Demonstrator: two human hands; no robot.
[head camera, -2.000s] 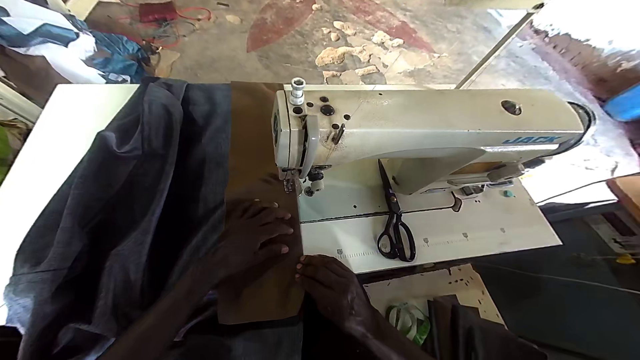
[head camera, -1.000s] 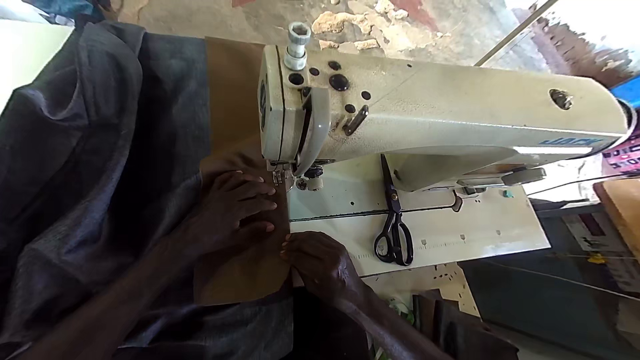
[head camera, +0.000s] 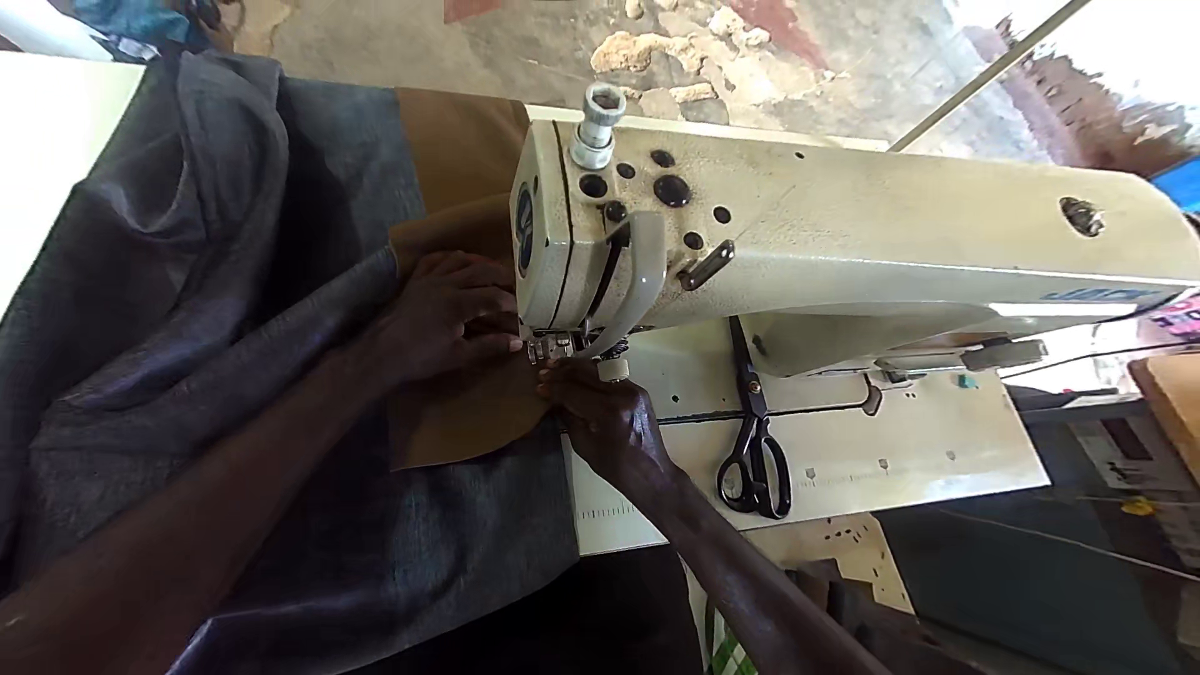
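Note:
A cream Jack industrial sewing machine (head camera: 844, 225) spans the right half of the view. Brown fabric (head camera: 469, 422) lies on dark grey cloth (head camera: 216, 356), its right edge by the presser foot (head camera: 551, 349). My left hand (head camera: 450, 314) rests on the brown fabric left of the foot, fingers bent, and a fold of cloth rises behind it. My right hand (head camera: 600, 408) is just in front of the foot, its thumb and fingertips pinching the fabric's edge. Black-handled fabric scissors (head camera: 757, 441) lie on the machine bed, right of my right hand.
The white table (head camera: 66, 141) shows at the far left under the cloth. A thin rod (head camera: 984, 75) slants up behind the machine. Dark scraps (head camera: 844, 600) lie below the bed's front edge. Rubble (head camera: 647, 52) is scattered on the floor behind.
My right hand has moved up to the presser foot. The brown fabric's front end has come closer to the foot, and a raised fold now shows behind my left hand. The view has moved closer.

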